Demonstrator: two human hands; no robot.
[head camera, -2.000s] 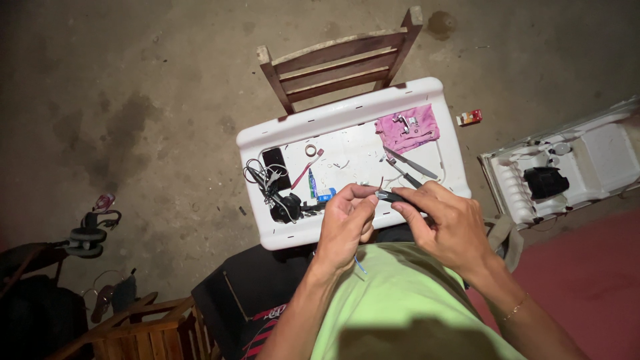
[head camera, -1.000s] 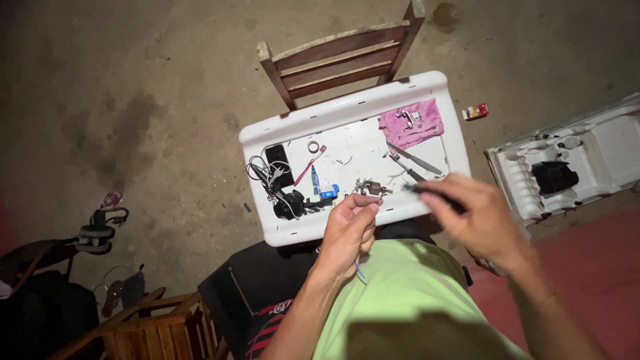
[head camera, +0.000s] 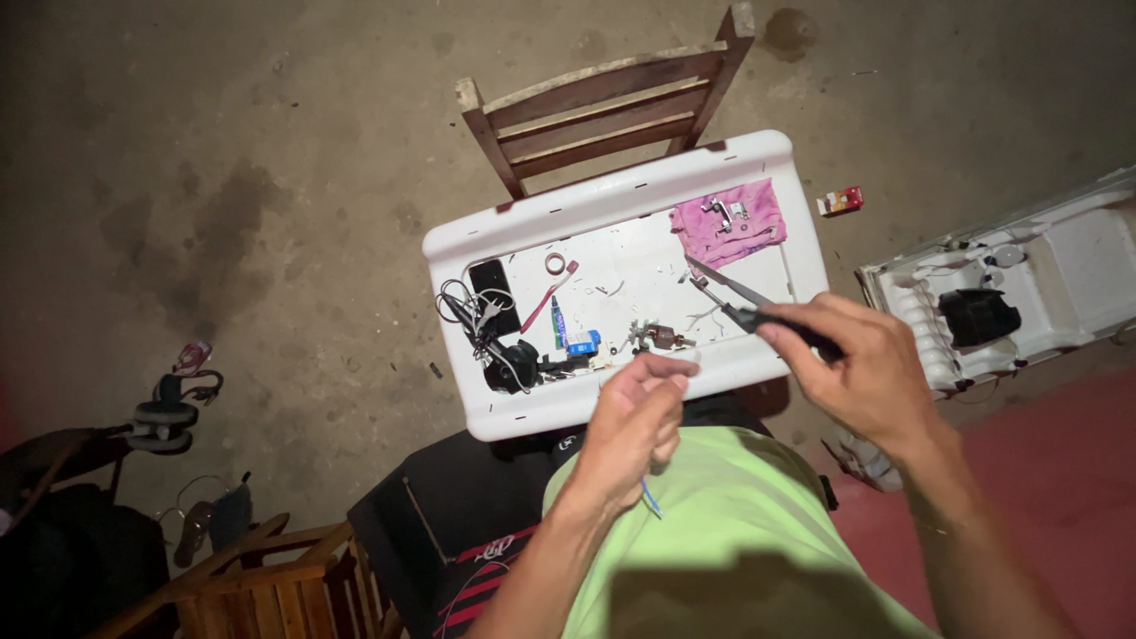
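Observation:
My left hand (head camera: 643, 413) is in front of the white tray's near rim, its fingers pinched together. A thin blue wire (head camera: 652, 497) hangs out below that hand; its other end is hidden by the fingers. Over the tray's right side, my right hand (head camera: 852, 355) grips a black-handled tool (head camera: 799, 335), whose exact kind I cannot tell. A knife-like grey blade (head camera: 732, 282) lies beside it, partly overlapped. A small motor rotor with copper windings (head camera: 661, 335) rests near the tray's front edge. Close by are a blue box (head camera: 583, 343) and a glue tube (head camera: 557, 323).
The white tray (head camera: 621, 191) holds a black phone (head camera: 493, 293), tangled cables (head camera: 470, 319), a tape roll (head camera: 555, 263), a red toothbrush (head camera: 546, 297) and a pink cloth (head camera: 732, 222) with metal parts. A wooden chair (head camera: 612, 84) stands behind; a white container (head camera: 1100, 266) is right.
My right hand has moved away from my left hand, toward the tools on the tray's right side. The left hand stays near the front rim. The rotor, covered two seconds ago, shows now.

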